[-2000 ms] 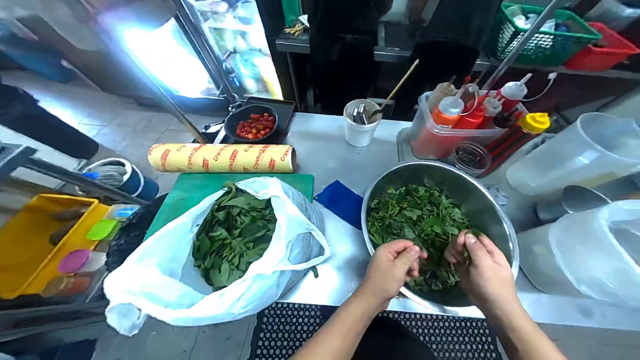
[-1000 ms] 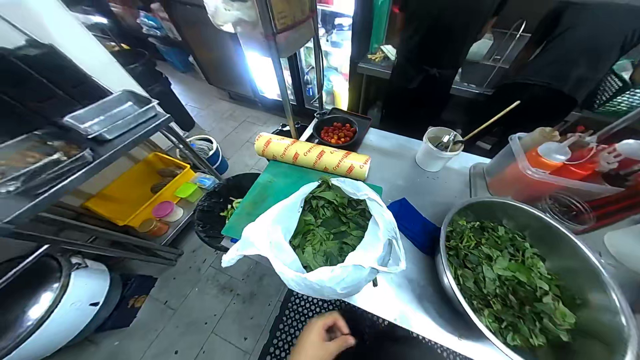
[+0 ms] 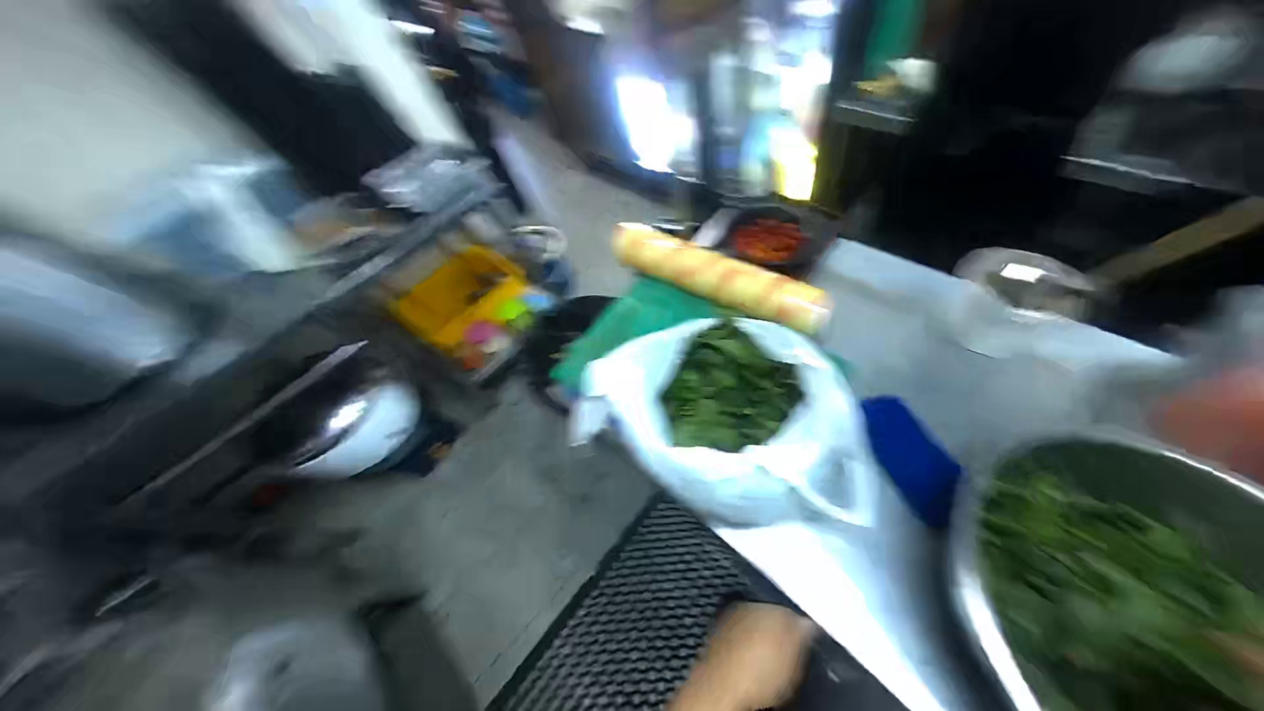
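My left hand [image 3: 750, 652] is a blur at the bottom, below a white plastic bag [image 3: 839, 484] and apart from it; whether it holds anything is unclear. Green leaves [image 3: 731, 390] fill the bag's open mouth. The bag stands partly on a green cutting board [image 3: 612, 331]. At the lower right is a steel bowl [image 3: 978, 592] with more loose leaves [image 3: 1106, 583] inside. A skin-coloured blur at the right edge, over these leaves, may be fingers of my right hand. Between bag and bowl lies a blue cloth [image 3: 910, 459].
A yellow patterned roll [image 3: 721, 276] lies behind the bag, near a dark pan of red pieces [image 3: 768, 240]. A blurred round container [image 3: 1027, 281] is at the table's far side. Left of the table, shelving holds a yellow crate [image 3: 462, 301]. A perforated black mat [image 3: 662, 612] is below.
Two seconds ago both hands were over the bowl; my left hand is now away from it, below the bag. The view has swung left and blurred.
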